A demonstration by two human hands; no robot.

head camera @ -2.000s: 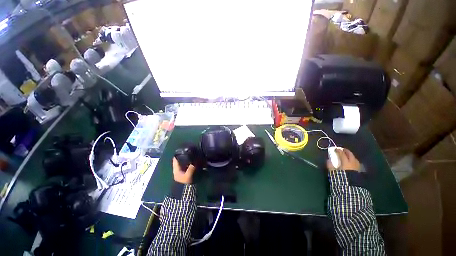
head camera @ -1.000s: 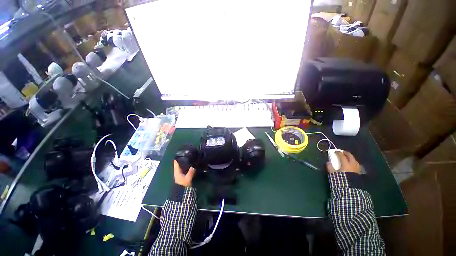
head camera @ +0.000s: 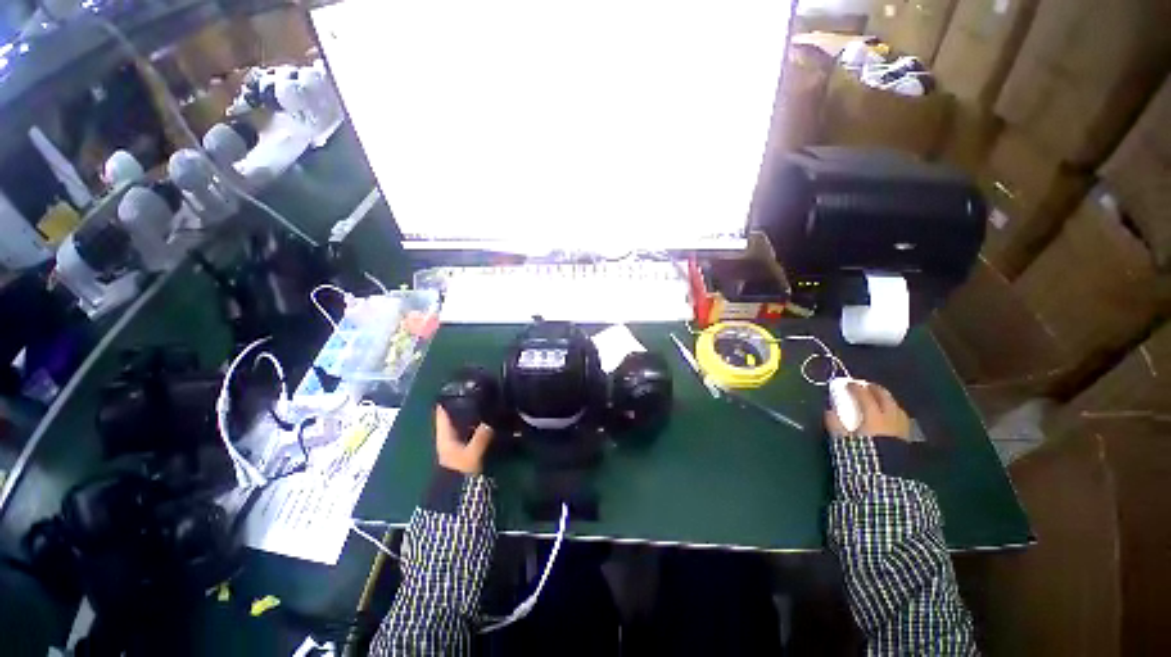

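Observation:
A black multi-lens camera [head camera: 552,385] stands on the green bench top, with a round ball on each side. Its central head shows a block of small pale squares on its upper face. My left hand [head camera: 462,443] is around the left side ball [head camera: 470,398]. A white cable [head camera: 557,552] runs from the camera's foot off the front edge. My right hand [head camera: 876,413] rests on the white mouse [head camera: 845,404] at the right. The monitor [head camera: 552,122] is glaring white, and no picture can be read on it.
A keyboard [head camera: 559,294] lies below the monitor. A yellow ring [head camera: 737,354] and thin tools are left of the mouse. A red box [head camera: 738,289] and black printer [head camera: 886,218] stand behind. A parts tray [head camera: 372,344], printed paper [head camera: 302,507] and black cameras [head camera: 141,513] are at left.
The camera's central head has turned so that its block of pale squares shows on top. Both hands keep their places. The whole view has shifted slightly.

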